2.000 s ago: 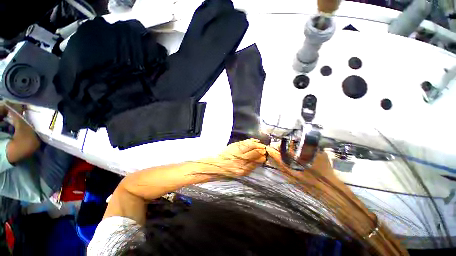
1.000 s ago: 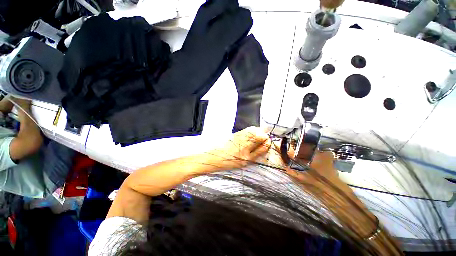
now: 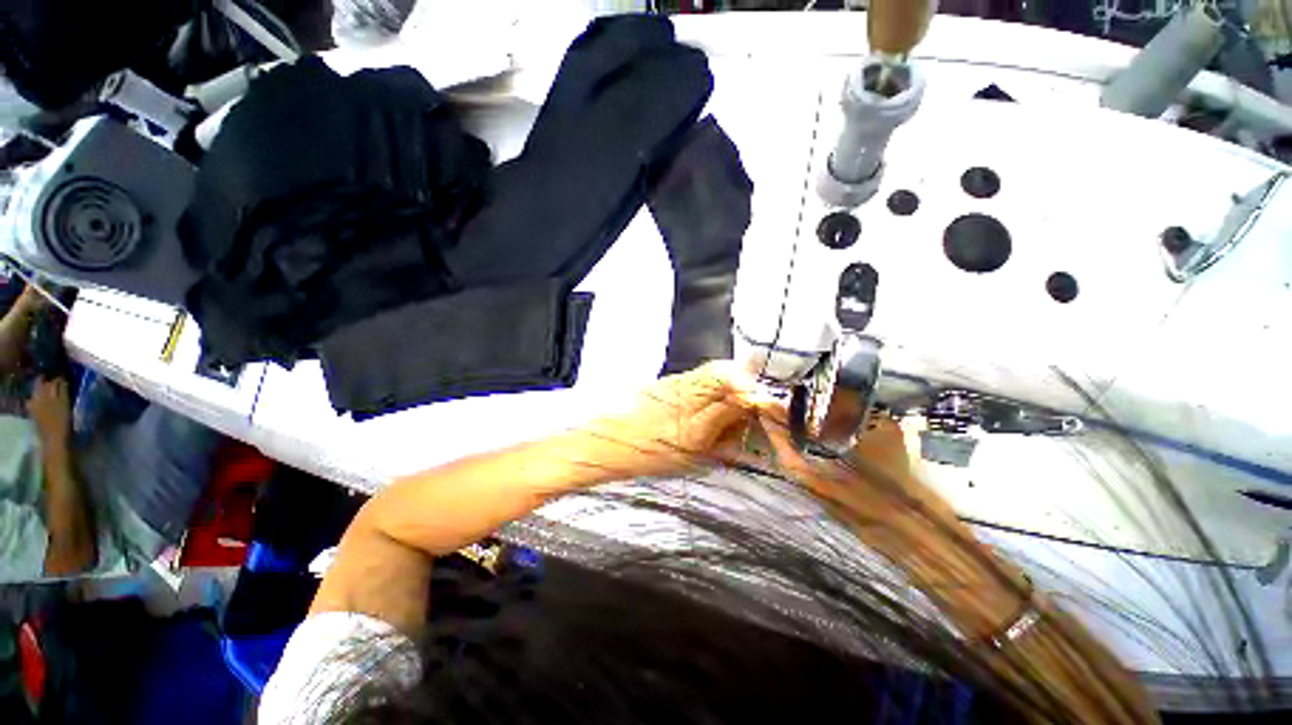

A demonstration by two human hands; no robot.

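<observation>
A dark fabric strip [image 3: 701, 262] lies on the white table, curving down to my fingers at the needle end of the sewing machine [image 3: 1077, 347]. My left hand [image 3: 697, 414] has its fingertips together on the strip's lower end, just left of the shiny metal guard [image 3: 846, 394]. My right hand [image 3: 876, 475] is at and below the guard, partly hidden by it and by loose hair. Its fingertips are hidden, so its hold cannot be told. The needle and presser foot are not clearly visible.
A stack of cut black pieces [image 3: 451, 347] lies left of the strip. A crumpled black heap [image 3: 333, 198] and a long folded black piece [image 3: 588, 156] lie behind. A grey machine unit [image 3: 106, 213] and a person's arm [image 3: 60, 475] are at far left.
Less of the strip shows above my left hand than two seconds ago. Both hands stay near the needle. The person at far left has moved an arm.
</observation>
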